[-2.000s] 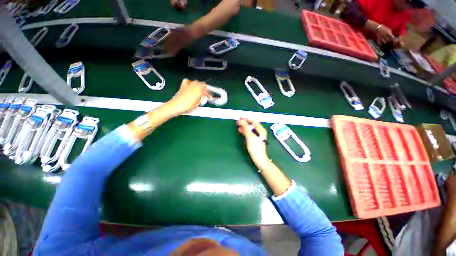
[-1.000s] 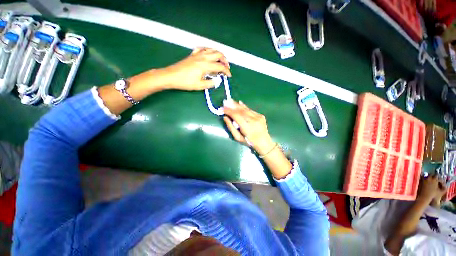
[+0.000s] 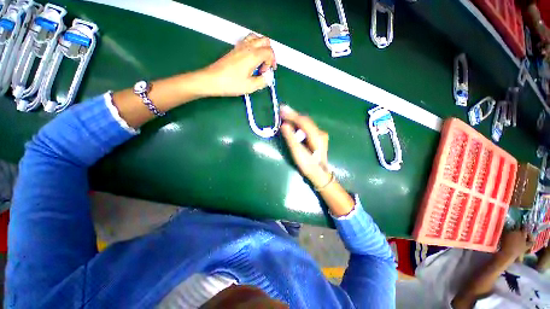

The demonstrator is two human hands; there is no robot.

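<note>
My left hand (image 3: 244,65) pinches the head end of a white-grey loop-shaped product (image 3: 265,131). A bit of blue shows under its fingers, which hide most of that end. The loop hangs towards me over the green surface; whether it touches the surface is unclear. My right hand (image 3: 305,142) is just right of the loop, with blurred fingers partly curled and the fingertips close to its side. Something small and whitish shows between those fingers, but I cannot tell what it is. Another loop (image 3: 386,139) with a blue label lies to the right.
A row of overlapping loops (image 3: 67,66) lies at left. A long white strip (image 3: 344,80) crosses the green surface, with scattered loops beyond it. A coral compartment tray (image 3: 467,187) is at right, with a brown carton (image 3: 524,186) beyond it. A person's arm (image 3: 491,271) is at lower right.
My hands brought the loop from beyond the strip to the near side. Since one second ago, my right hand has come off the loop's lower end and sits at its right side.
</note>
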